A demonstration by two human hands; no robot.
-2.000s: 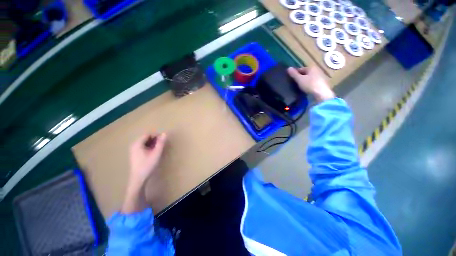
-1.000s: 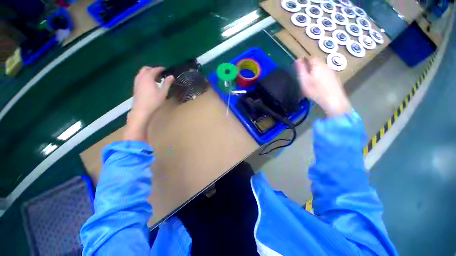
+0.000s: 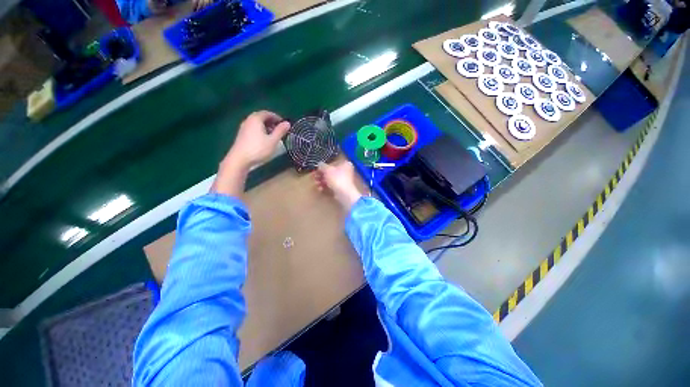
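Note:
A small black fan with a round wire guard (image 3: 309,142) stands at the back edge of the tan cardboard sheet (image 3: 265,281). My left hand (image 3: 261,136) is at the fan's upper left side, thumb and fingers on its edge. My right hand (image 3: 338,180) is at the fan's lower edge, its fingertips touching the guard's rim. A tiny pale loose part (image 3: 288,243) lies on the cardboard.
Right of the fan, a blue tray (image 3: 421,118) holds a green reel (image 3: 371,138), a red-yellow tape roll (image 3: 401,139) and a black box (image 3: 452,165) with cables. Round white discs (image 3: 521,126) lie beyond. A mesh-patterned tray (image 3: 102,332) is lower left. A person's hands show top left.
My right hand has moved left from the black box to the fan. My left hand has risen from over the cardboard to the fan. The fan's guard now faces me more squarely.

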